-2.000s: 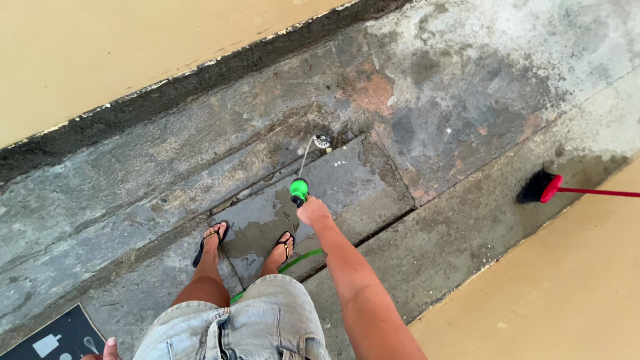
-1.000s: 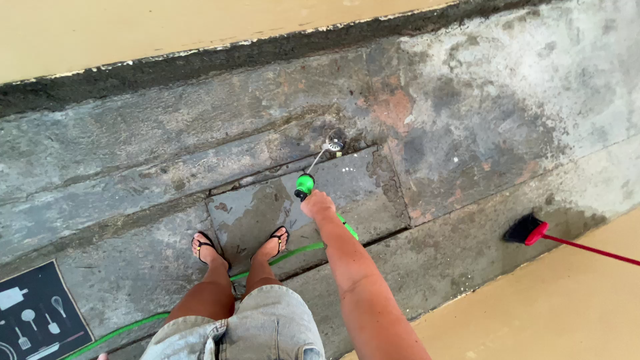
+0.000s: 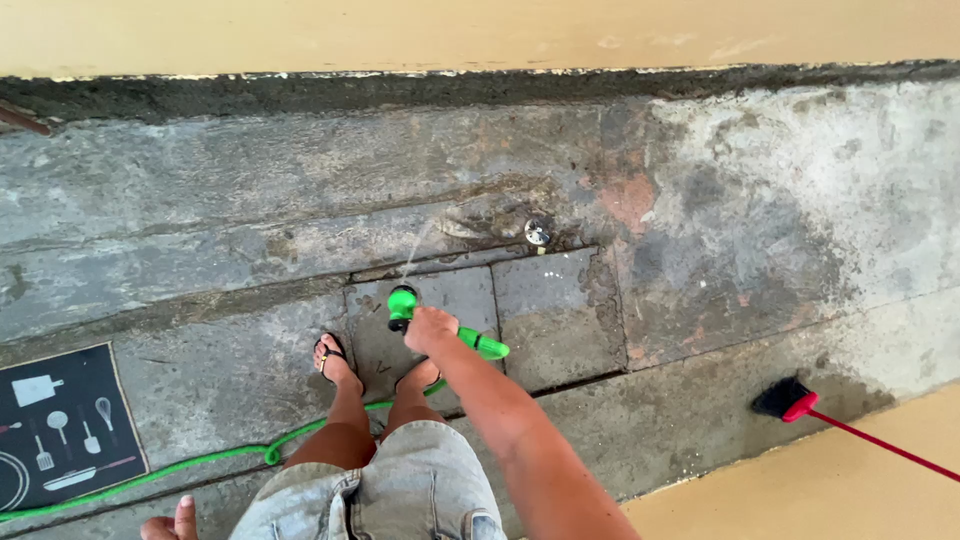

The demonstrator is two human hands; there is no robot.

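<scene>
My right hand [image 3: 432, 330] grips a green and black hose spray nozzle [image 3: 403, 302]. A thin stream of water leaves its head toward the back left of a round metal drain cover [image 3: 537, 232] and meets the wet concrete floor [image 3: 480, 217]. The green hose [image 3: 225, 455] runs behind my feet, with a small loop in it, toward the lower left. At the bottom edge my left hand [image 3: 171, 523] shows only in part, with fingers apart and nothing seen in it.
A dark mat [image 3: 71, 416] with printed kitchen utensils lies at the left. A broom [image 3: 787, 400] with black bristles and a red handle lies at the right, by the yellow wall [image 3: 825, 472]. Concrete slabs [image 3: 555, 322] with open gaps are underfoot. Another yellow wall [image 3: 480, 34] runs along the top.
The water stream has moved from the drain cover to the floor left of it, as my right hand and the nozzle shifted left. The view has turned somewhat.
</scene>
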